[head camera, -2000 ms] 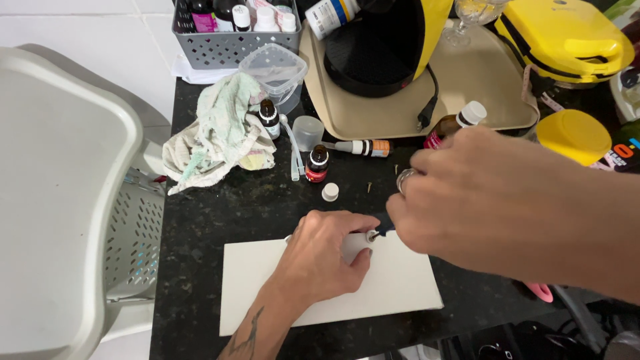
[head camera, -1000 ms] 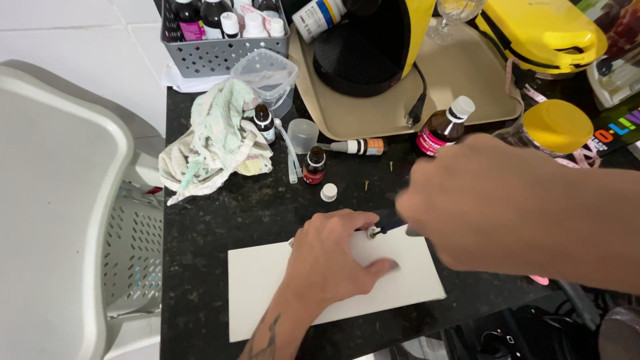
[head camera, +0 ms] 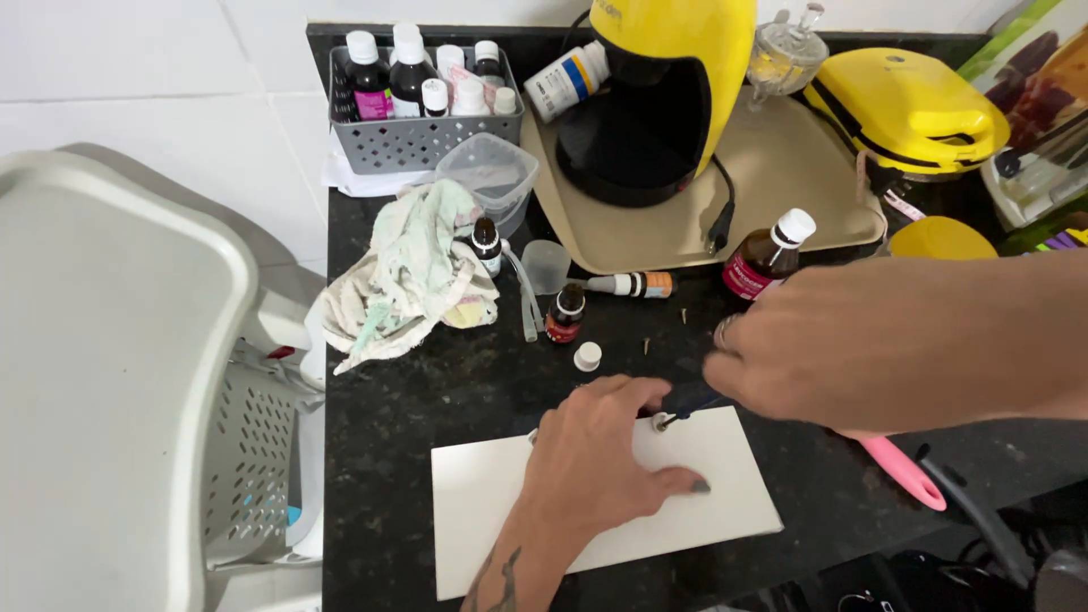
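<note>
My left hand rests over a white rectangular board, thumb spread on its face and fingers curled near its back edge. Beside those fingers, a small round white fitting with a metal centre meets the tip of a dark, thin-shafted tool, apparently a screwdriver. The tool's other end is hidden beneath my right hand, whose fingers are closed around it. Two small screws lie on the black stone counter behind the board.
Behind the board stand a small brown bottle, a white cap, a cloth and a larger brown bottle. Farther back are a grey basket of bottles and a yellow coffee maker on a beige tray. A pink handle lies right.
My left thumb has moved away from the white fitting and spread over the board. My right hand stays beside the fitting with the tool.
</note>
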